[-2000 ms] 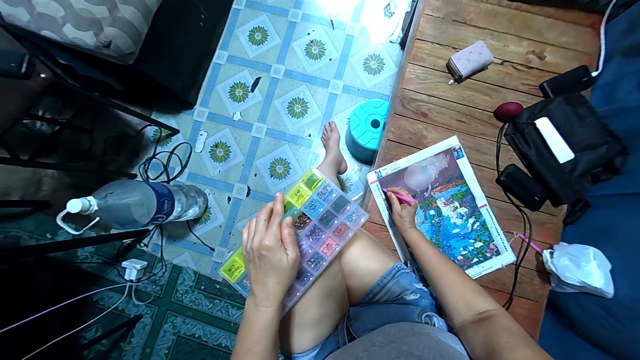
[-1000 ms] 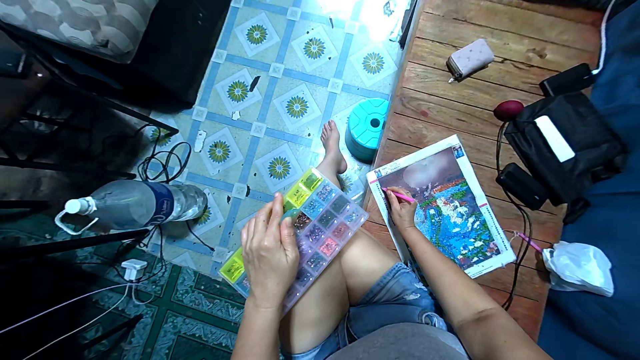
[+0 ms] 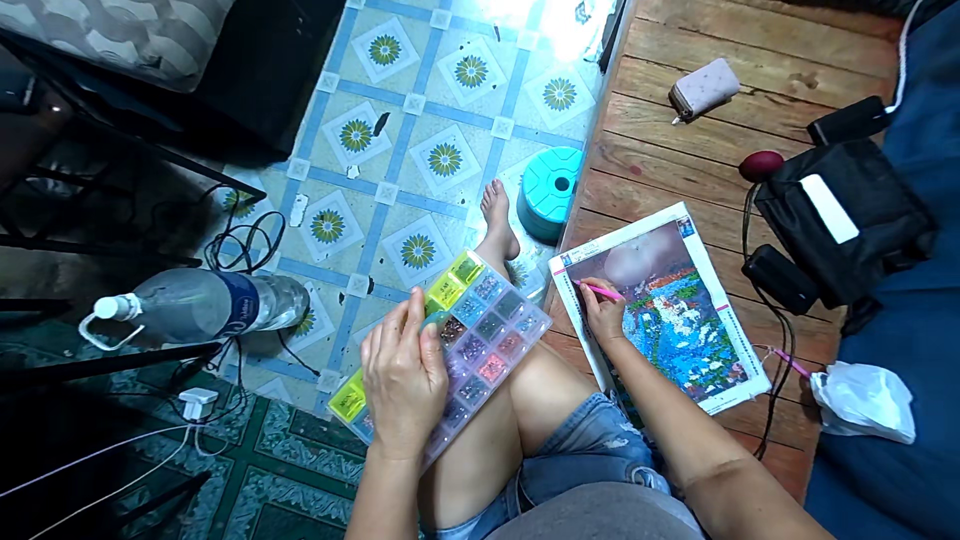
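Observation:
My left hand (image 3: 409, 375) lies over a clear plastic compartment case (image 3: 491, 326) of small coloured beads, which slants across my thigh; its fingers are spread on the lid. Some compartments along one side show yellow labels that bear writing. My right hand (image 3: 604, 311) grips a pink pen-shaped applicator (image 3: 602, 291), its tip at the upper left margin of a diamond-painting canvas (image 3: 675, 322). The canvas lies on the wooden planks, partly hidden by my right forearm. Its picture is blue, green and white below, with a greyish purple upper part.
A turquoise round stool (image 3: 551, 187) stands beside the wooden platform (image 3: 660, 150). On the planks are a small zip wallet (image 3: 705, 86), a black bag (image 3: 847, 217), cables and a white plastic bag (image 3: 862, 401). At left lies a large water bottle (image 3: 202, 304) near tangled cords and a white plug (image 3: 199, 401).
My right hand and the pink applicator have shifted slightly at the canvas's left side. My left hand stays on the case.

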